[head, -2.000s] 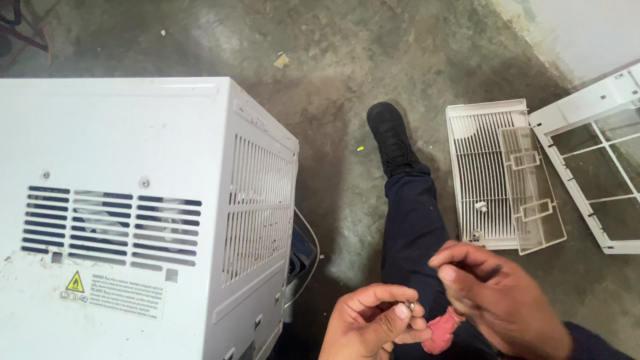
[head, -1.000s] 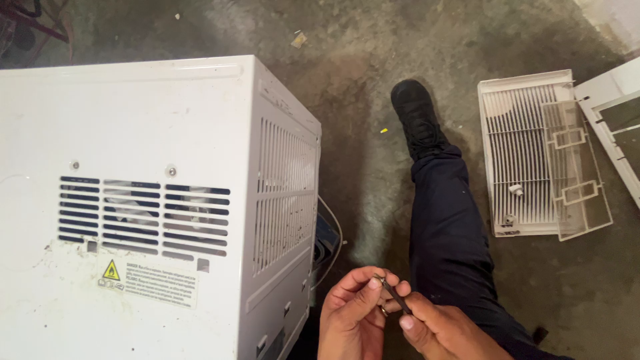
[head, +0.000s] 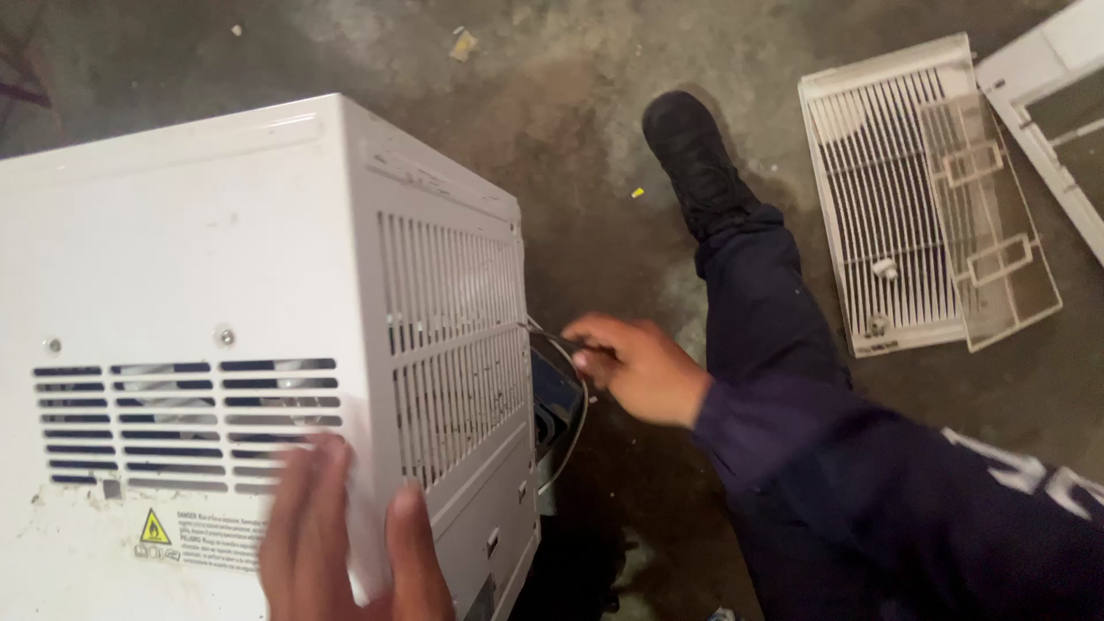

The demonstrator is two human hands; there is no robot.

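Observation:
The white metal casing of an appliance, which looks like a window air conditioner [head: 216, 233], fills the left side, with slotted vents on its top and right side. My left hand [head: 345, 543] is spread at the casing's near corner, fingers apart and partly blurred, with nothing seen in it. Beyond the casing's right side, my right hand [head: 642, 366] holds a thin dark tool [head: 552, 337] between thumb and fingers. The tool's tip points left to the casing's far right edge; whether it touches cannot be told. Two screws [head: 226, 336] sit above the top vent.
A white slatted grille [head: 893, 198] lies on the concrete floor at the right, a mesh filter [head: 992, 233] over its edge. A white frame [head: 1065, 121] lies beside it. A pale cord [head: 580, 431] and a dark container [head: 556, 392] are near the casing. My shod foot [head: 690, 155] is ahead.
My hands were together in front of me and have parted. The left has moved left to the casing's corner; the right has gone up to its far right edge with the dark tool.

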